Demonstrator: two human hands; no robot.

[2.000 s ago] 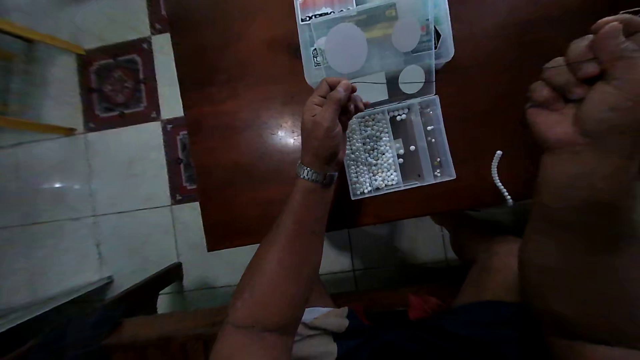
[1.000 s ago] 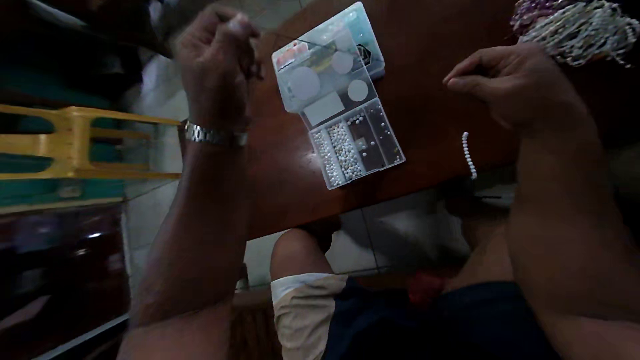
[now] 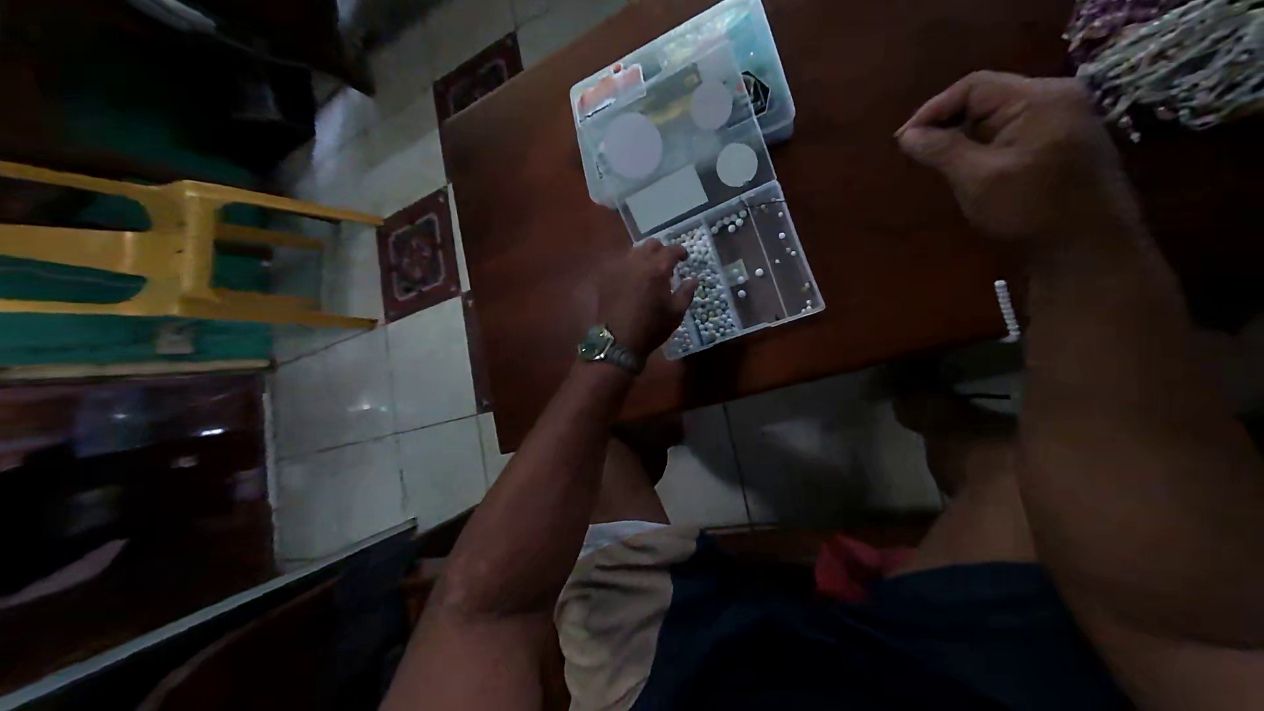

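Note:
My left hand (image 3: 647, 296), with a watch on its wrist, reaches over the left compartment of an open clear plastic bead box (image 3: 768, 321). Its fingertips are apart among white beads (image 3: 709, 296); whether a bead is between them I cannot see. My right hand (image 3: 1007, 148) is raised over the right side of the table, thumb and index finger pinched together. A thread between them is too fine to make out. Below it, a short string of white beads (image 3: 1005, 308) lies near the table's edge.
Behind the bead box, a larger translucent case (image 3: 780, 89) lies under its raised lid. Bundles of beaded strands (image 3: 1175, 64) lie at the top right of the wooden table (image 3: 889, 267). A yellow plastic chair (image 3: 197, 247) stands on the tiled floor at left.
My left hand, raised to the left of the box a second ago, has come down to the white beads. My right hand keeps its pinch. The view has shifted.

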